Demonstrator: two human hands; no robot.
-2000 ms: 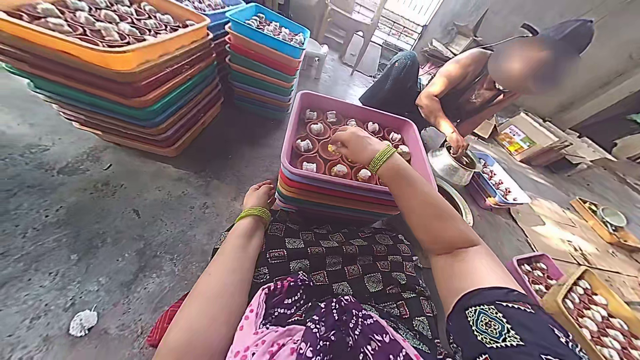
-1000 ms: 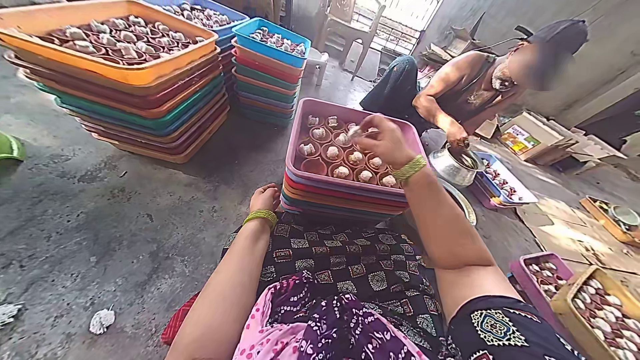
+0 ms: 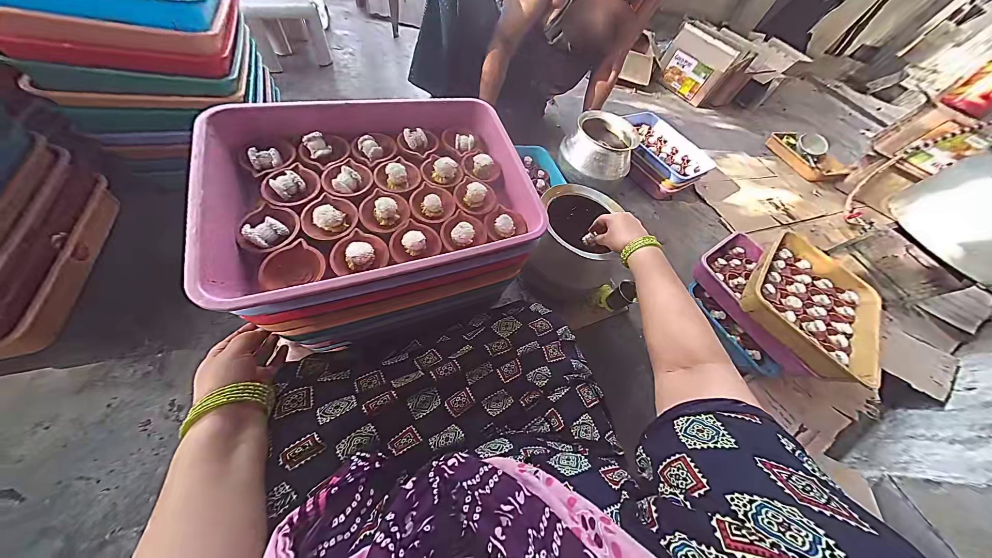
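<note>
A pink plastic tray [image 3: 205, 256] tops a stack of coloured trays. It holds rows of clay cups, nearly all with a whitish lump inside; one clay cup [image 3: 291, 265] at its near left corner is empty. My right hand [image 3: 616, 232] pinches a small whitish lump [image 3: 591, 239] over the near rim of a metal pot [image 3: 554, 260] with dark liquid, right of the tray. My left hand [image 3: 236, 360] rests against the near left side of the stack, its fingertips partly hidden under the trays; I see nothing held in it.
Across from me a person leans over a second metal pot [image 3: 597, 151], beside a blue tray [image 3: 674, 151] of filled cups. A yellow tray [image 3: 868, 310] of cups overlaps others at the right. Stacked trays [image 3: 124, 85] stand at the left. A small dark container [image 3: 620, 296] sits by the near pot.
My right hand has moved from above the pink tray rightward to the pot. The view has shifted closer to the tray and pot. The other person now leans forward.
</note>
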